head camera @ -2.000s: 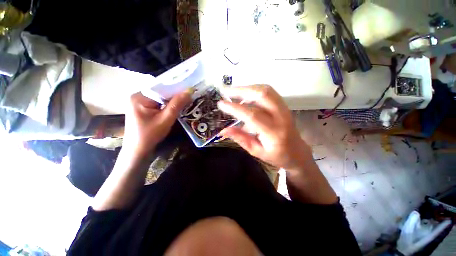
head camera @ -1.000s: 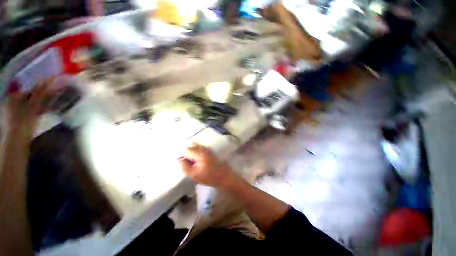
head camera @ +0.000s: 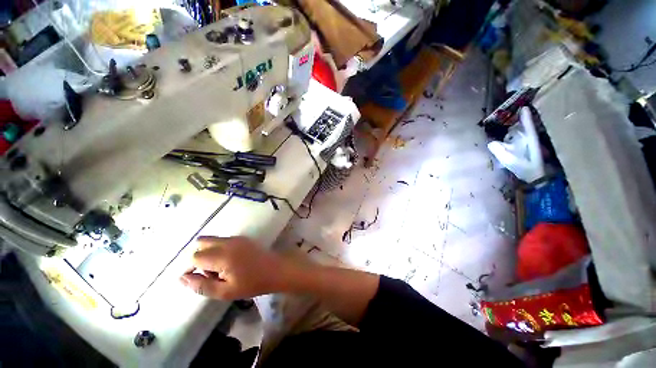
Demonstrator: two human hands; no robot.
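My right hand (head camera: 234,269) is over the front of the white machine table (head camera: 188,316), with its fingers curled; whether it holds something small cannot be told. My left hand is out of the picture, and so is the parts box. A small round dark metal part (head camera: 144,338) lies near the table's front edge. A dark cord scrap (head camera: 124,313) lies behind it. The cream sewing machine (head camera: 180,79) spans the table, its presser foot area (head camera: 104,228) at the left. Black-handled tools (head camera: 248,172) lie in a pile under the machine arm.
An open white tray (head camera: 327,123) with metal pieces is at the table's far end. Thread scraps lie on the tiled floor (head camera: 410,215). At the right are a white bag (head camera: 519,151), a red bundle (head camera: 552,251) and a red packet (head camera: 547,309). Yellow material (head camera: 126,27) lies behind the machine.
The view has swung right. The parts box, opened in both hands two seconds ago, is out of view. My left hand has left the picture. My right hand is now alone over the table.
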